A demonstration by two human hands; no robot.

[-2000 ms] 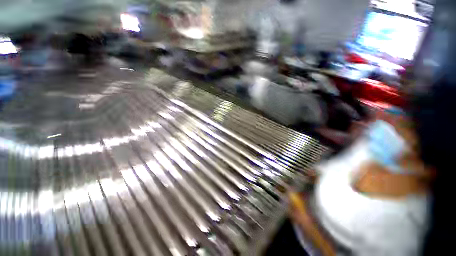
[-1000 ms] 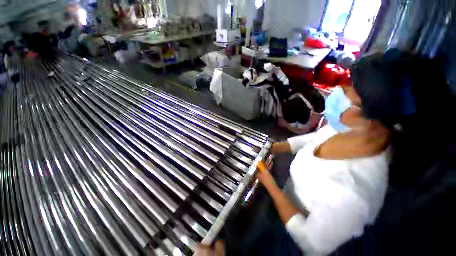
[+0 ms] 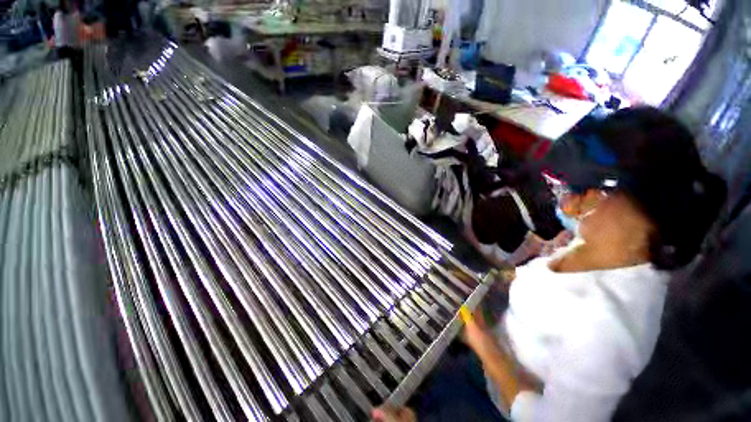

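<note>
The pleating rack's long shiny pleat-forming bars (image 3: pixel 239 247) run from the bottom of the view toward the far left. The rack end rail (image 3: pixel 436 342) slants across their near ends at the right. Part of a hand at the bottom edge, seemingly my right hand (image 3: pixel 394 414), is closed at the near end of this rail; it is small and cut off. My left hand is out of the picture. A person in a white top and dark cap (image 3: pixel 593 321) stands at the right with hands at the same rail. A yellow band shows at this person's wrist.
Another rack with grey-green ridged cloth (image 3: pixel 41 272) lies along the left edge. Beyond the rack stand a pale bin (image 3: pixel 395 152) and a heap of dark and white cloth (image 3: pixel 502 218). Worktables (image 3: pixel 317 27) stand at the back. More people show far off at the upper left.
The view has steadied and shifted. The end rail sits farther right and lower, with the bars' ends set back from it. The person's head has turned down, and the left ridged cloth has come into view.
</note>
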